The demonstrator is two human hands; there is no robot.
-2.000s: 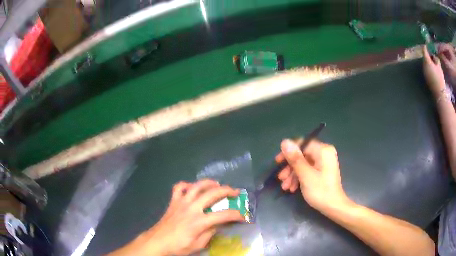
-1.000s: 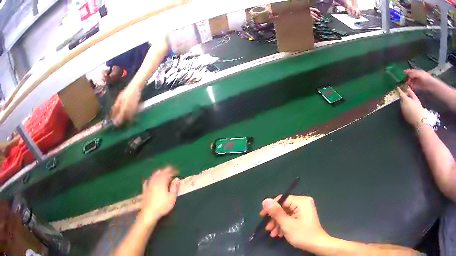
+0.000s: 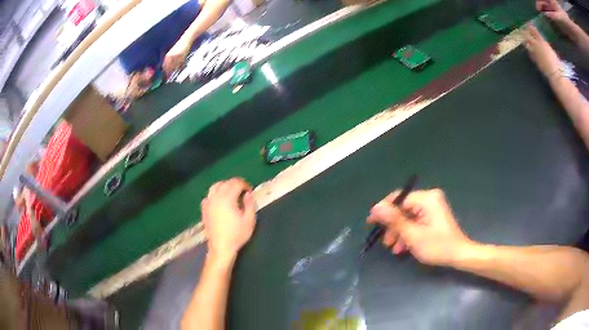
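Note:
My left hand (image 3: 229, 216) is at the cream edge strip of the belt, fingers curled down. A small dark edge shows by its thumb; whether it holds something is hidden. My right hand (image 3: 420, 225) grips dark tweezers (image 3: 405, 192), tip pointing down-left over the mat. The clear backing sheet (image 3: 329, 277) lies on the mat between my hands, with whitish cut marks at its top and yellow tape (image 3: 323, 319) at the bottom picture edge. A green phone assembly (image 3: 289, 147) lies on the belt beyond my left hand.
The green belt (image 3: 349, 109) runs diagonally beyond the cream strip (image 3: 336, 155). More assemblies lie on it, one at the right (image 3: 412, 57) and dark ones at the left (image 3: 113, 184). Another person's hands (image 3: 542, 51) are at the upper right. A person opposite reaches near a pile of pale strips (image 3: 223, 55).
My left hand has left the phone assembly's former place on the sheet and moved to the belt edge; that assembly no longer shows there. My right hand still holds the tweezers. The view has shifted.

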